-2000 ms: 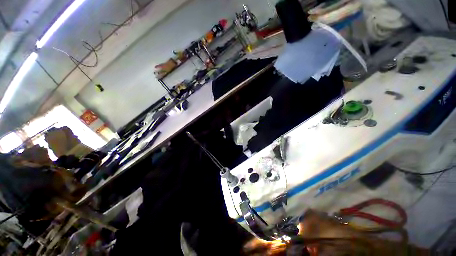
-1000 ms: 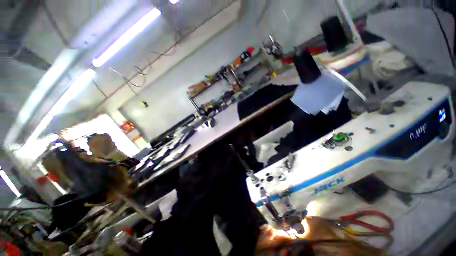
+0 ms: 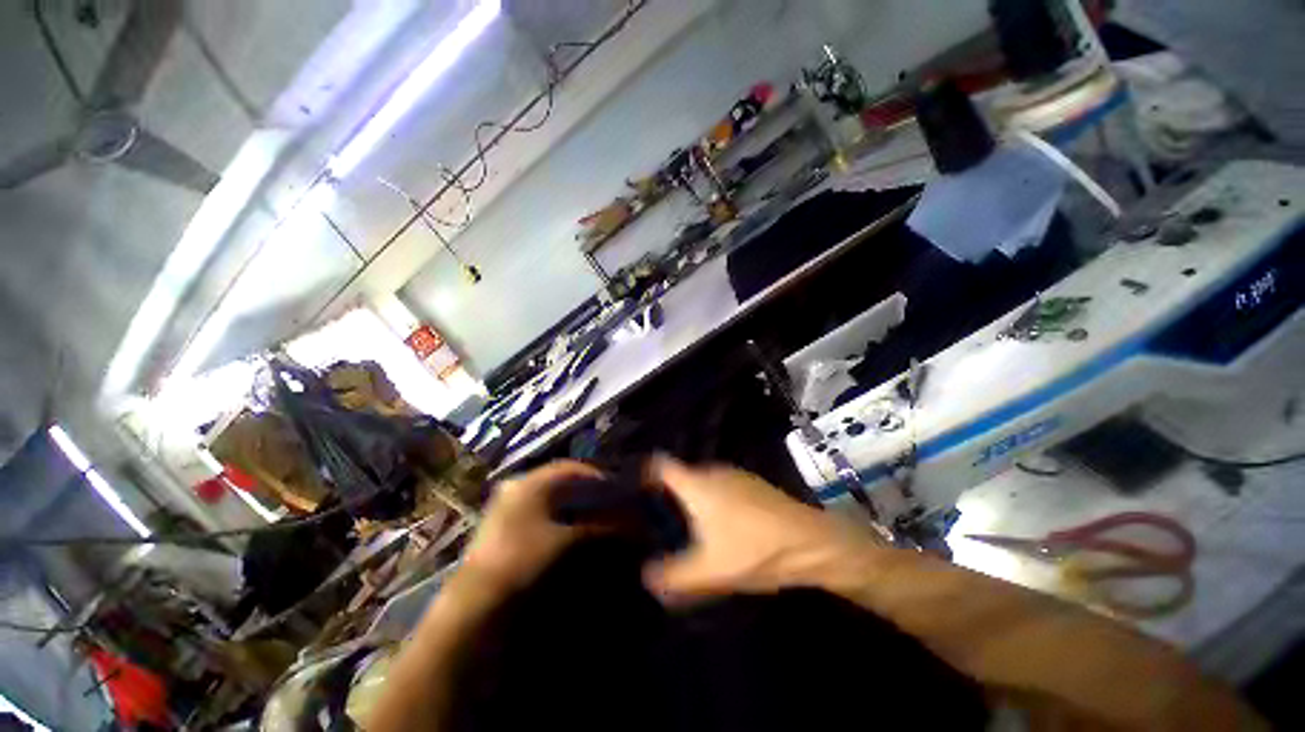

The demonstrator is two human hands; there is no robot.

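My left hand (image 3: 527, 532) and my right hand (image 3: 730, 532) are raised left of the sewing machine (image 3: 988, 408), both gripping black fabric (image 3: 618, 508) between them. The hands are a little blurred. More black fabric hangs below them and fills the bottom centre. The needle area (image 3: 909, 518) is right of my right hand, beside a bright lamp glow, with no hand at it. Which part of the garment is held cannot be told.
Red-handled scissors (image 3: 1138, 543) lie on the machine bed with a yellow-handled tool (image 3: 1123, 589). A black thread cone (image 3: 955, 126) stands behind over pale paper (image 3: 995, 200). A long table (image 3: 687, 315) carries black pieces. Cluttered brown and dark items are at the left.
Both hands have come up into view, away from the needle area, holding the black fabric left of the machine. The camera view has shifted, and the machine appears further right.
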